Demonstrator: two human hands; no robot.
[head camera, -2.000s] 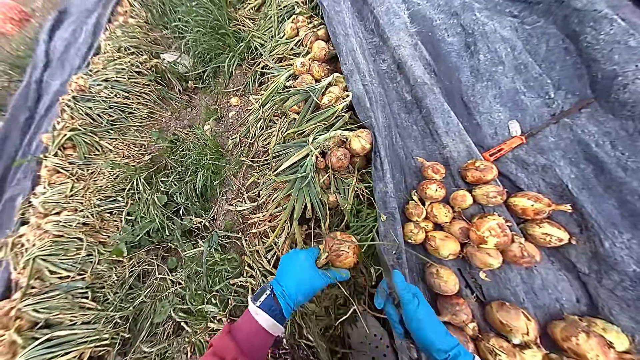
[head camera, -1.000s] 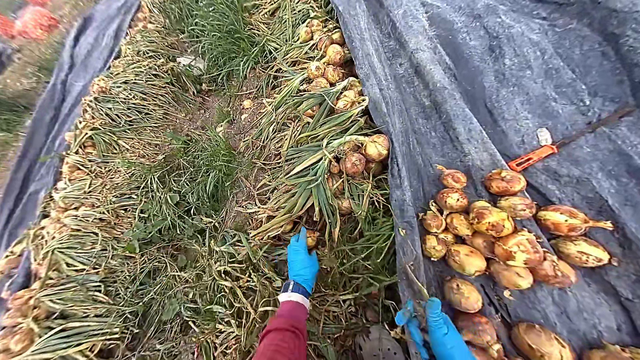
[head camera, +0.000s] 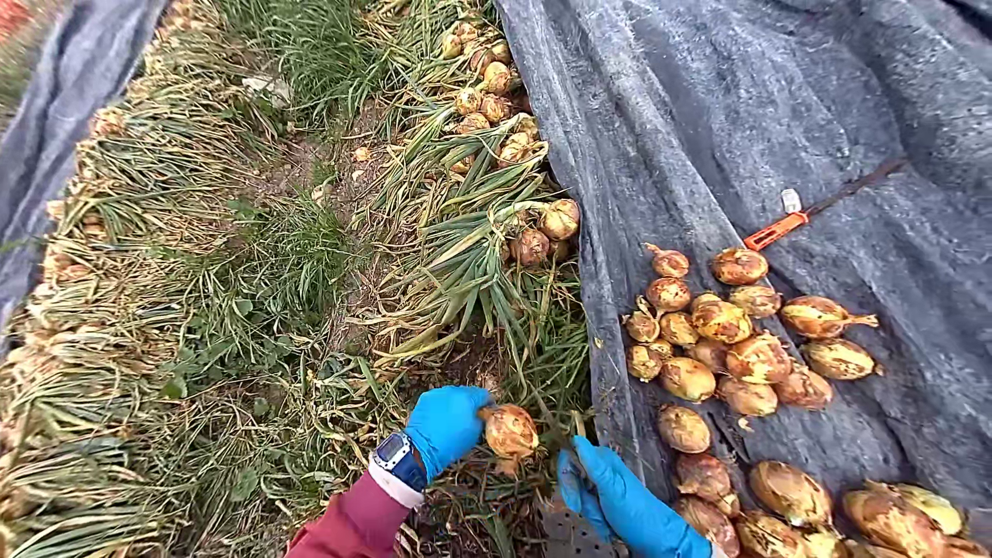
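Observation:
My left hand (head camera: 449, 430), in a blue glove with a watch at the wrist, grips a yellow onion (head camera: 510, 432) near the lower middle. Just right of it, my right hand (head camera: 612, 492), also gloved in blue, is closed around a knife whose dark blade (head camera: 554, 426) points up and left toward the onion; its handle is mostly hidden by the fingers. Loose onions (head camera: 758, 358) with short tops lie on the grey fabric beyond my right hand. Ahead of both hands, onions with long green leaves (head camera: 465, 279) rest on the ground.
Grey fabric sheet (head camera: 697, 139) covers the right side. An orange-handled knife (head camera: 777, 231) lies on it beside a small whitish object (head camera: 790, 201). A long row of leafy onions (head camera: 93, 387) runs down the left, with another fabric strip (head camera: 46, 155) at its edge. Grass (head camera: 310, 46) grows between the rows.
One second ago my left hand was reaching down at onions among the leaves; now it has come back toward my right hand, holding an onion. The right hand still holds the knife.

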